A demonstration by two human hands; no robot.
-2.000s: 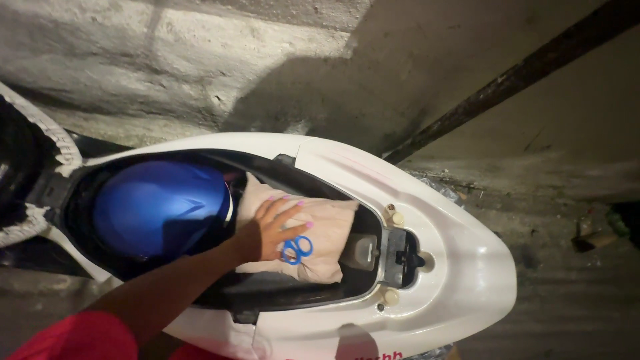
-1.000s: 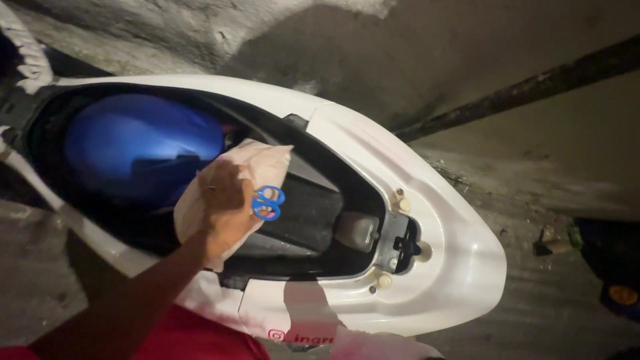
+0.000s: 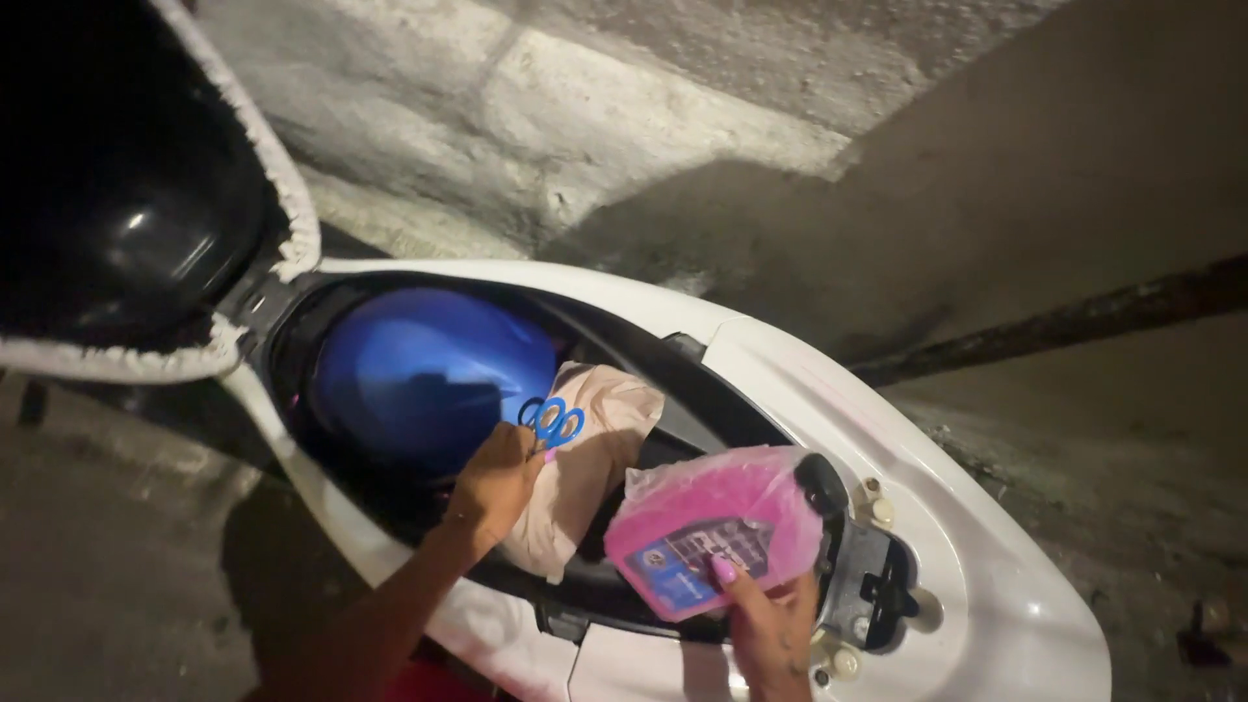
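Note:
Under the raised seat of a white scooter (image 3: 858, 429), a blue helmet (image 3: 429, 361) fills the left end of the black storage compartment. My left hand (image 3: 492, 483) grips blue-handled scissors (image 3: 553, 421), their finger loops up, over a beige cloth-like bag (image 3: 575, 468) beside the helmet; whether it also holds the bag I cannot tell. In my right hand (image 3: 775, 624) is a pink bottle (image 3: 721, 526) with a black cap, wrapped in clear plastic and bearing a label. It lies tilted over the compartment's right part, near the latch.
The open seat (image 3: 107, 175), black underneath with a ragged whitish edge, stands at the upper left. A concrete ledge and wall (image 3: 604, 127) run behind the scooter. A dark pole (image 3: 1072, 322) slants at the right. The seat latch (image 3: 877, 590) sits at the compartment's right end.
My right hand has come into view with the pink bottle. The beige bag, under my left hand in both earlier frames, first lay farther right in the compartment and now leans against the helmet.

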